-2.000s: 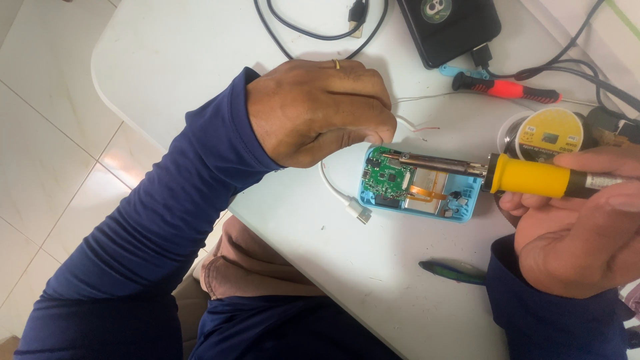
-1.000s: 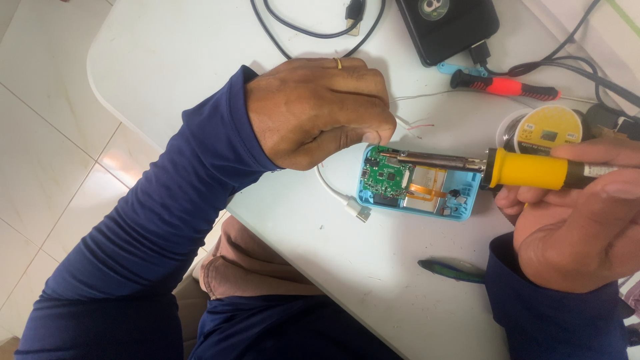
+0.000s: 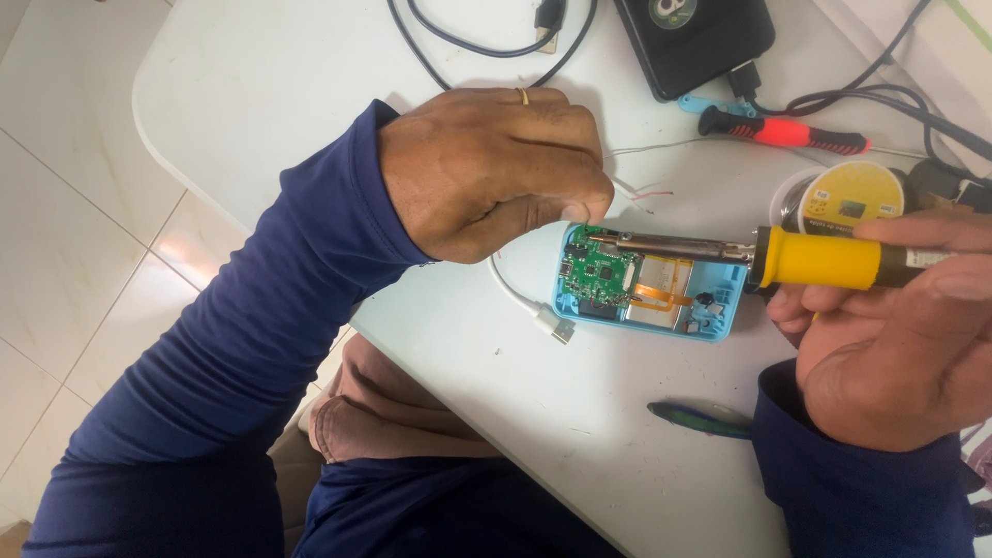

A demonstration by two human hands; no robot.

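A light blue plastic housing (image 3: 717, 337) lies on the table, with a green circuit board (image 3: 593, 271) at its left end, beside a silver battery pouch (image 3: 651, 314) and an orange ribbon cable (image 3: 659, 297). My right hand (image 3: 891, 349) holds a soldering iron by its yellow handle (image 3: 825, 261); the iron's tip is at the board's upper left corner. There my left hand (image 3: 496, 170) has thumb and forefinger pinched together on what looks like a thin wire, mostly hidden by the fingers. A white USB cable (image 3: 552, 323) passes below that hand, its plug left of the housing.
Behind the housing are a red and black screwdriver (image 3: 787, 133), a solder spool (image 3: 852, 194), a black box (image 3: 701, 39) with a cable plugged in, and a small blue part (image 3: 713, 106). A black USB cable (image 3: 496, 53) lies beyond my left hand, green tweezers (image 3: 697, 418) near my right sleeve.
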